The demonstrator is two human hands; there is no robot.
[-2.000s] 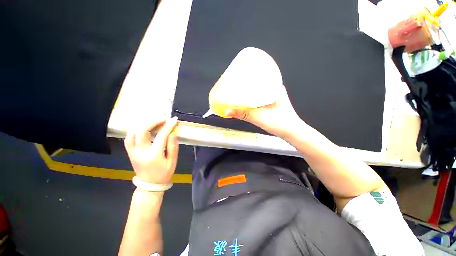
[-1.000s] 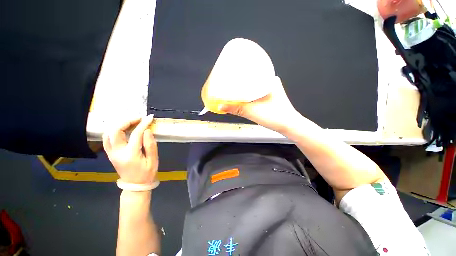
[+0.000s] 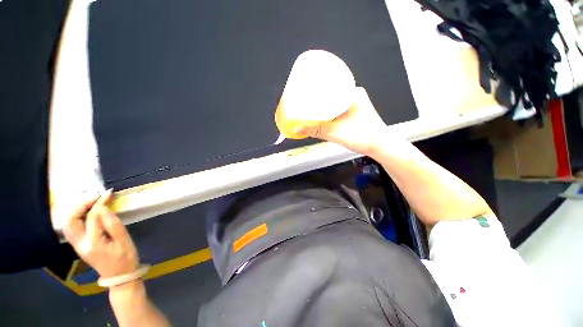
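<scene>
A black cut panel (image 3: pixel 211 76) lies flat on the white-covered table (image 3: pixel 441 64), its near edge along the table's front edge. My right hand (image 3: pixel 348 124) is closed around a glue squeeze bottle (image 3: pixel 316 86), held tip down. Its pale nozzle touches or nearly touches the panel's near edge. A thin glue line (image 3: pixel 192 163) runs from the panel's left corner to the nozzle. My left hand (image 3: pixel 102 233) is at the panel's near left corner, fingertips on the table edge; whether they pinch the panel is unclear.
Another black sheet (image 3: pixel 25 128) hangs over the table at the left. A tangled heap of black strips (image 3: pixel 511 38) lies at the upper right. A brown box (image 3: pixel 524 150) with a red edge stands beyond the table at the right. Yellow floor lines (image 3: pixel 172 265) show below.
The view has turned and shifted right. The bottle in my right hand has moved right along the near edge, and the glue line is longer. My left hand remains at the left corner.
</scene>
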